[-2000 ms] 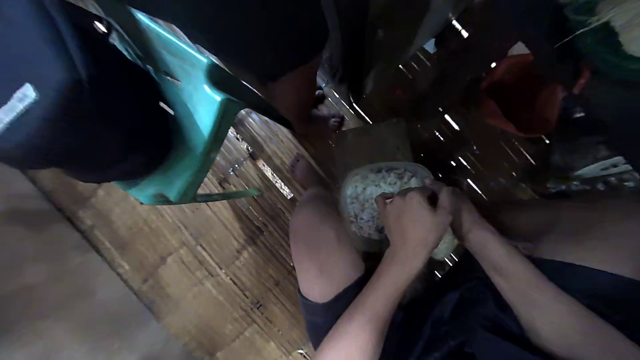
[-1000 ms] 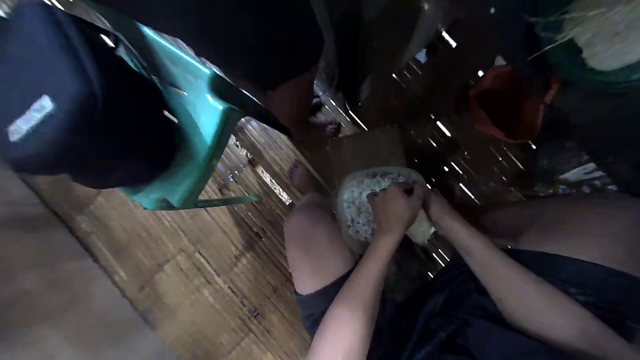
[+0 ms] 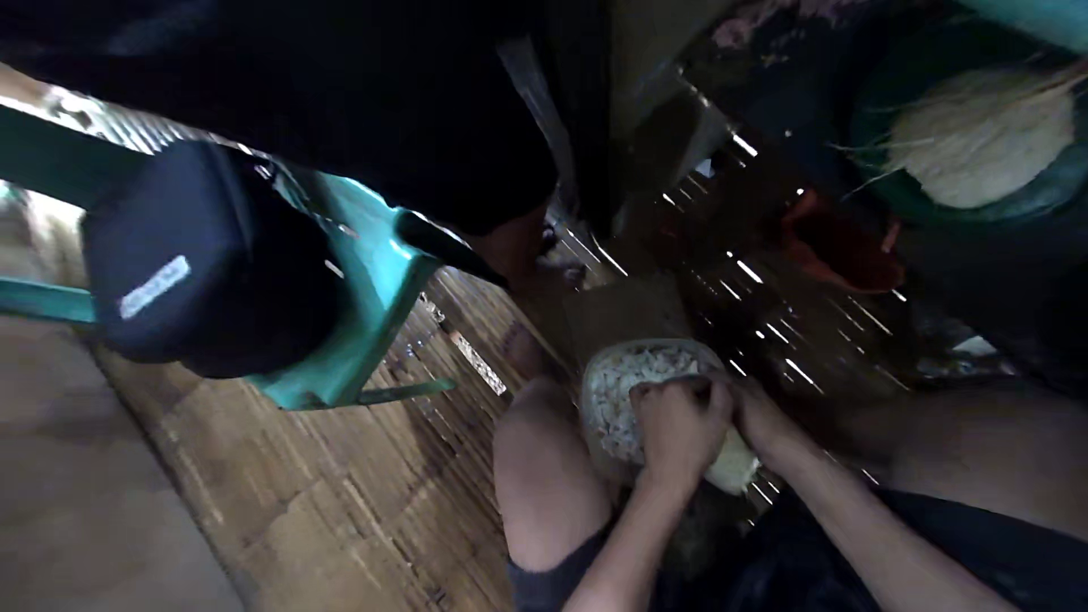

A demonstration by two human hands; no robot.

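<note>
A pale, rounded container (image 3: pixel 592 399) full of small whitish pieces (image 3: pixel 625 395) sits between my knees. My left hand (image 3: pixel 682 421) is over its right side with the fingers curled in; what they pinch is too small and blurred to make out. Beside it, at the container's right rim, is my right hand (image 3: pixel 759 418), its fingertips mostly hidden behind the left hand. The two hands are close together or touching. A pale yellowish item (image 3: pixel 733 463) shows just below them, its kind unclear.
A green plastic chair (image 3: pixel 340 340) stands at left, with a person in a dark cap (image 3: pixel 183 263) by it. A slatted bamboo floor (image 3: pixel 340 501) lies below. A red-orange container (image 3: pixel 837 246) and a green basin (image 3: pixel 1011 204) holding a pale, fibrous mass are at right.
The view has shifted, bringing more of the green basin in. My hands stay together at the container's right side, with small shifts of the left hand over the pieces.
</note>
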